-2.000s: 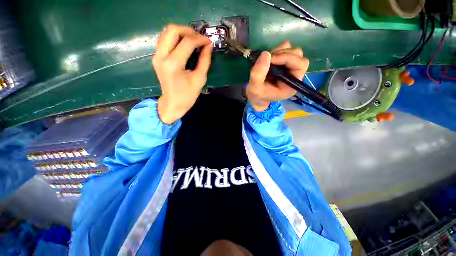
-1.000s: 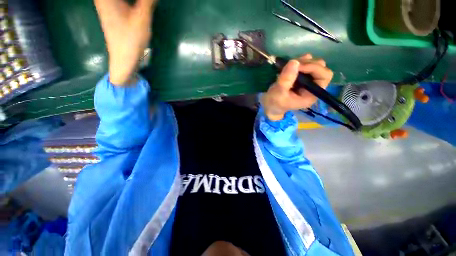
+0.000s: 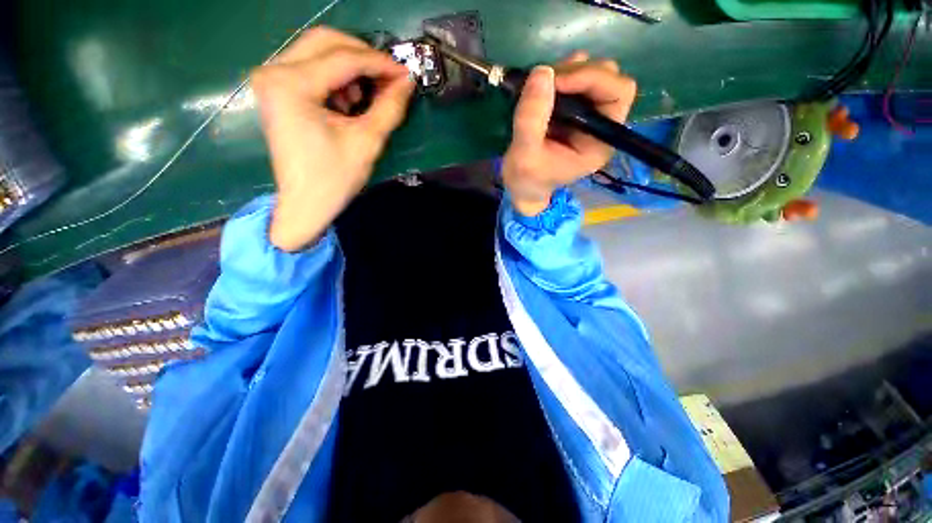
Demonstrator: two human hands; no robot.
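A small white-and-silver module (image 3: 417, 63) sits in the dark fixture (image 3: 462, 41) on the green bench. My right hand (image 3: 567, 123) grips the black soldering iron (image 3: 613, 131) like a pen; its metal tip points at the module's right side. My left hand (image 3: 332, 128) has thumb and forefinger pinched at the module's left edge, apparently on the thin solder wire; the fingers hide the wire's end. The silvery solder wire (image 3: 184, 163) curves over the bench from lower left, passing behind my left hand to the top edge.
Tweezers (image 3: 625, 10) lie at the top edge, with a green basket (image 3: 787, 10) at upper right. A round grey-and-green fan (image 3: 741, 153) stands at the bench edge beside the iron's cord. Stacked trays of modules (image 3: 143, 327) are at lower left; another tray (image 3: 20, 174) is at far left.
My left hand, open and away to the left one second ago, is back at the module with fingers pinched. The wire follows a different curve. The view has shifted; the iron stays in my right hand.
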